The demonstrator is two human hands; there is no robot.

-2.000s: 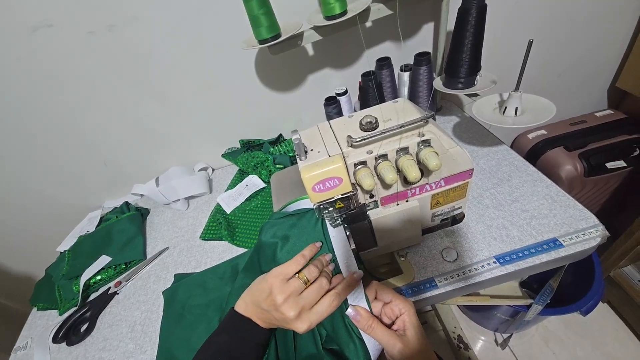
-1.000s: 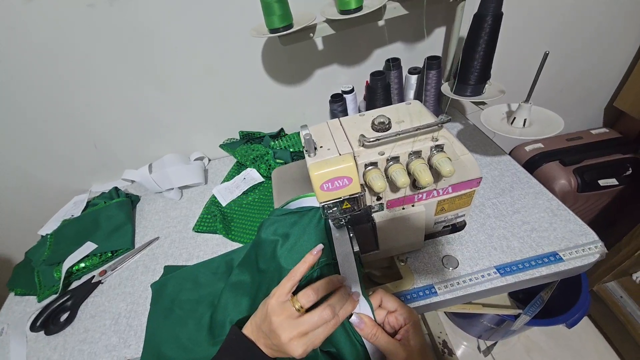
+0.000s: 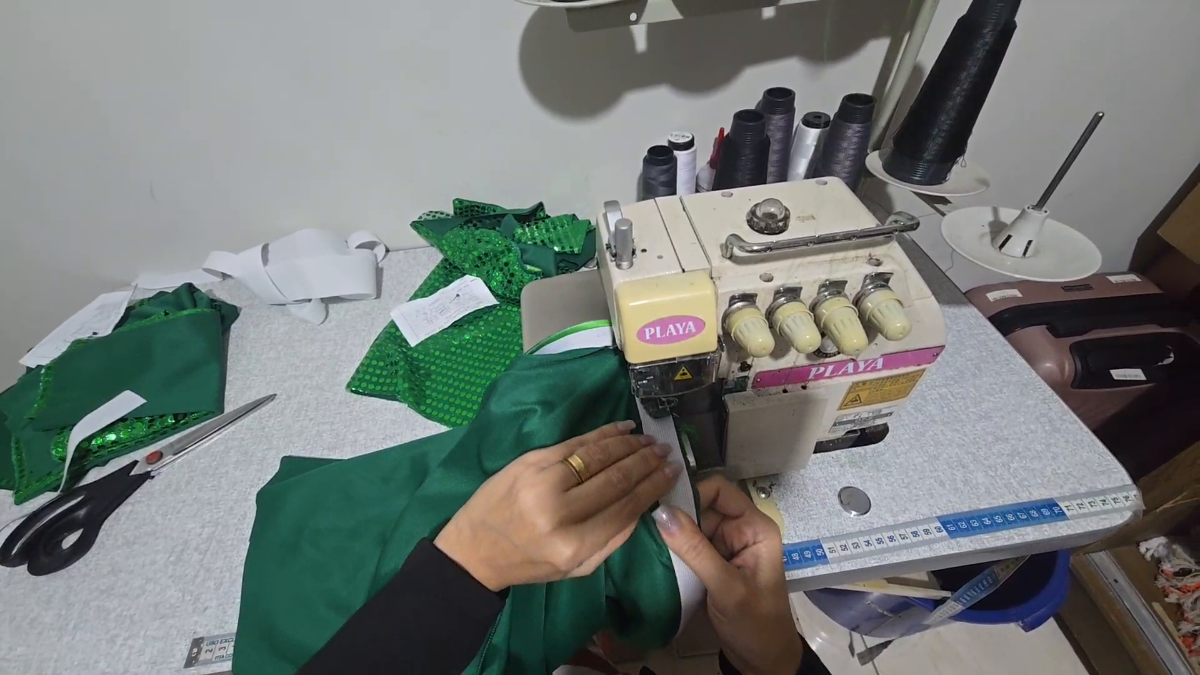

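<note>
Green fabric lies over the table edge and runs up to the presser area of a Playa overlock sewing machine. A white elastic band lies along its right edge and enters under the machine's head. My left hand rests flat on the fabric and band, fingertips just in front of the needle area. Lower right, my right hand pinches the band and fabric edge between thumb and fingers. The needle itself is hidden.
Black-handled scissors lie left beside folded green pieces. Sequined green fabric and a white elastic roll are behind. Thread cones stand behind the machine. A measuring tape runs along the table edge above a blue bucket.
My left hand's fingers, raised and spread one second ago, now lie closer together and flatter on the band. My right hand still pinches the edge. The view has moved closer.
</note>
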